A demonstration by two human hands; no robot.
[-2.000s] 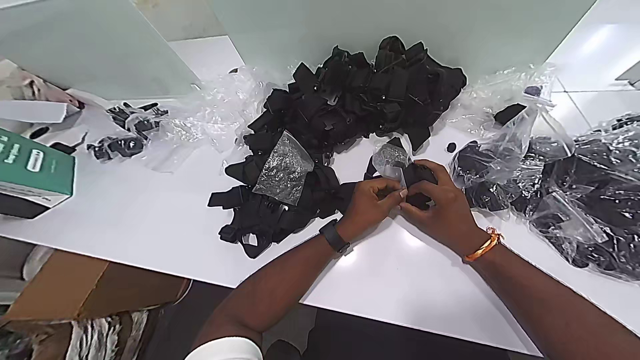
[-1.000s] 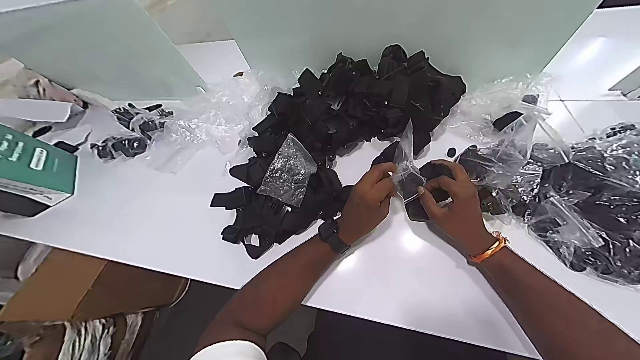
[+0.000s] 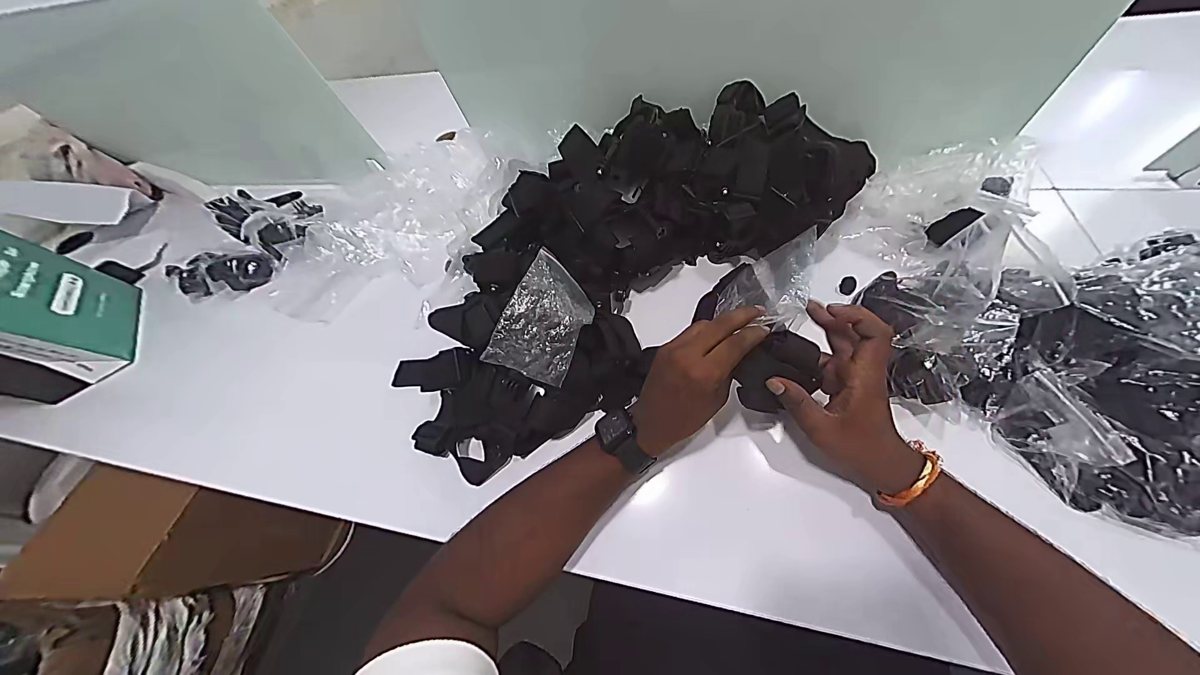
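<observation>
My left hand (image 3: 694, 380), with a black watch at its wrist, has its fingertips on a small clear plastic bag (image 3: 783, 277). My right hand (image 3: 848, 394) wears an orange bracelet and grips a black part (image 3: 778, 370) between thumb and fingers, just below the bag. What kind of part it is cannot be told. Left of and behind my hands lies a large heap of black parts (image 3: 647, 187). On the heap's front portion rests a clear bag of small pieces (image 3: 539, 319).
Large clear bags of black parts (image 3: 1106, 375) lie at the right. Crumpled clear plastic (image 3: 403, 225) spreads behind at the left, near loose black pieces (image 3: 225, 272). A green and white box (image 3: 66, 300) stands at the far left. Below the table's edge is a cardboard box (image 3: 169, 534).
The clear bag, held up between both hands a second ago, is now lower and farther back, beyond the black part. My left fingers have flattened over it.
</observation>
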